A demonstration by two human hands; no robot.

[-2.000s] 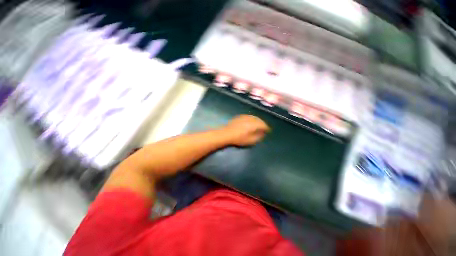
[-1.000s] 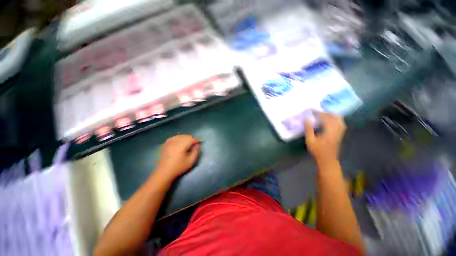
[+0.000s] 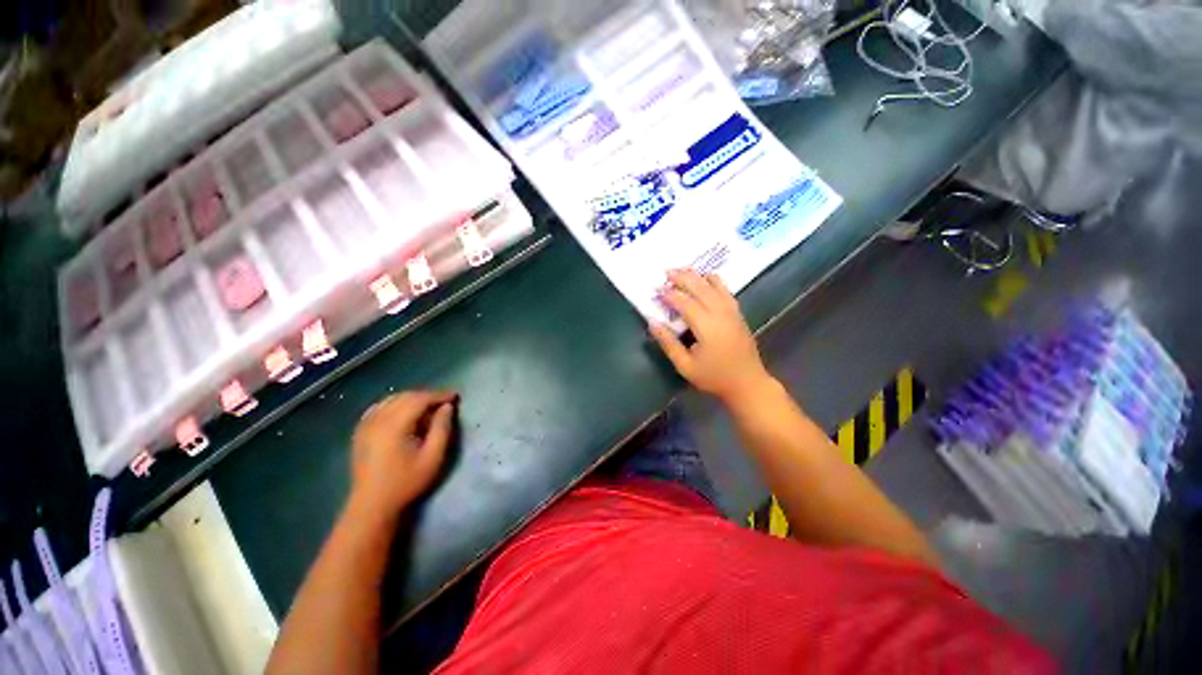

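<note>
My right hand (image 3: pixel 712 332) reaches into the near end of the white divided parts box (image 3: pixel 617 253), over its nearest compartment; its fingertips cover the spot, so I cannot tell if it holds a piece. My left hand (image 3: pixel 402 448) rests on the green bench top, fingers curled and thumb towards the index finger; I cannot tell if something small is between them. The compartment tray (image 3: pixel 277 237) lies ahead at the left, with pink pieces in some cells (image 3: pixel 240 284). Pink straps with buckles (image 3: pixel 318 342) hang in a row along its near edge.
Lilac straps (image 3: pixel 103 580) lie at the lower left beside a cream box edge (image 3: pixel 218 567). White stacked trays (image 3: pixel 198 99) are at the back left. Plastic bags (image 3: pixel 780 46) and a coiled white cable (image 3: pixel 923 59) lie behind the box. Purple-filled trays (image 3: pixel 1055 422) stand on the floor right.
The view has turned to the right and become sharper. My right hand stays at the near end of the parts box. My left hand remains on the bench, its fingers still curled.
</note>
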